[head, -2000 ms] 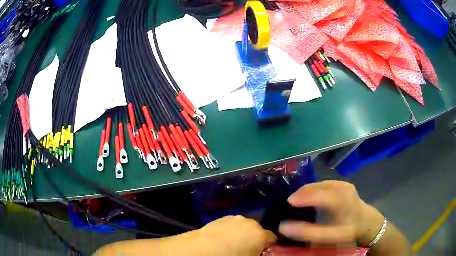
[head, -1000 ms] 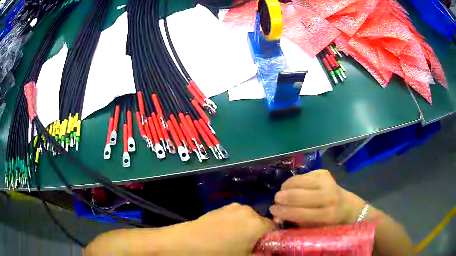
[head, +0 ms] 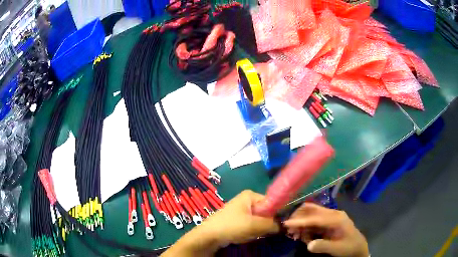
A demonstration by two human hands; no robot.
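Note:
My left hand [head: 238,221] is closed around the lower end of a pink bubble-wrap roll [head: 296,175], which tilts up to the right over the bench edge, slightly blurred. My right hand [head: 326,228] is just right of the roll's lower end, fingers curled; what lies between them is unclear. The blue tape dispenser [head: 278,148] with its yellow tape roll [head: 250,82] stands behind the pink roll. A black cable with a pink wrapped end [head: 47,185] lies at the left and runs towards my left arm.
Black cable bundles with red [head: 170,203], yellow [head: 88,211] and green ends [head: 46,246] lie on the green bench [head: 361,128], over white paper [head: 196,120]. Coiled cables [head: 201,47] and piled pink bubble bags [head: 346,55] are behind. A blue bin [head: 78,50] stands back left.
The view has tilted up, showing more of the bench's back. The pink roll has come up from low and level to an upward tilt, my left hand still on it.

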